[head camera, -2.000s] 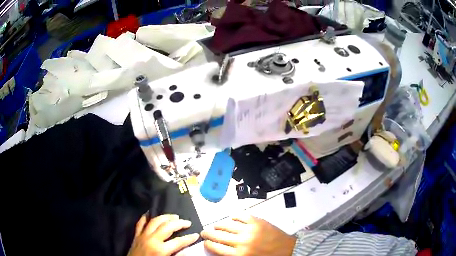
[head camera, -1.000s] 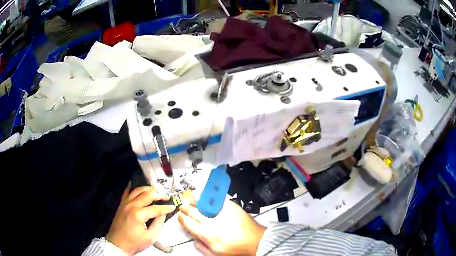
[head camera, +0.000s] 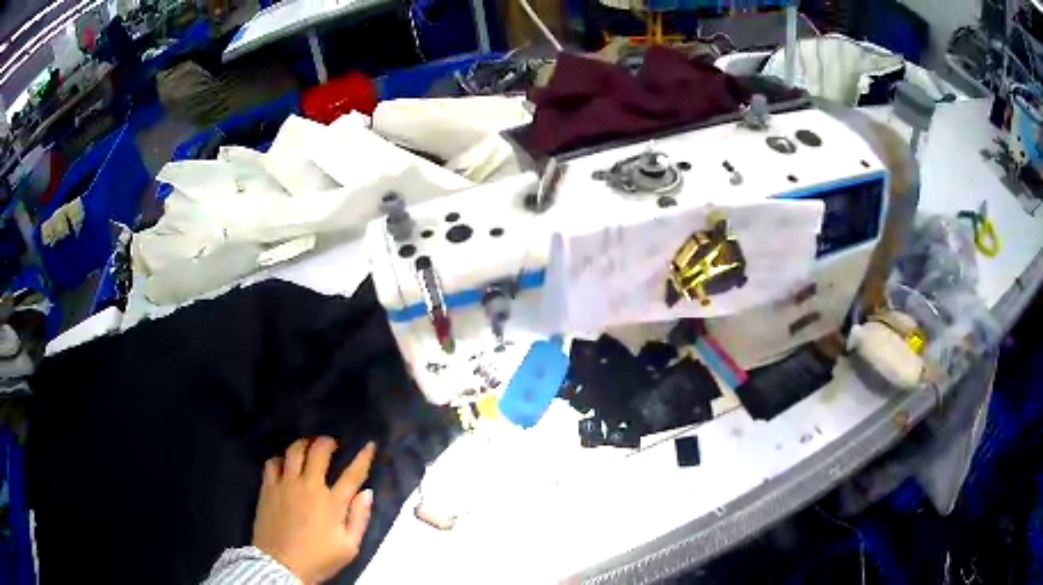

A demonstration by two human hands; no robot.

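A large black garment panel (head camera: 172, 423) lies left of the needle. My left hand (head camera: 309, 509) rests palm down on it, fingers spread, not gripping it. My right hand is not in view. The white sewing machine (head camera: 458, 246) stands behind, with its metal presser foot area (head camera: 475, 394) at the panel's right edge. A blue rounded plate (head camera: 534, 383) lies beside the needle area. Black labels (head camera: 641, 389) are piled under the machine arm, with one separate label (head camera: 687, 450) in front. A small tan piece (head camera: 435, 517) lies near the panel's edge; I cannot tell what it is.
A paper sheet (head camera: 612, 280) with a gold metal piece (head camera: 707, 265) hangs on the machine. Maroon cloth (head camera: 641, 97) lies on top. Cream cut pieces (head camera: 263, 206) are behind. At the right are a pale pad (head camera: 886, 351), crumpled plastic bag (head camera: 944, 269) and yellow-handled snips (head camera: 985, 231).
Both hands were together at the needle area. My left hand has moved away onto the black panel and opened; my right hand has left the picture. The camera view has shifted.
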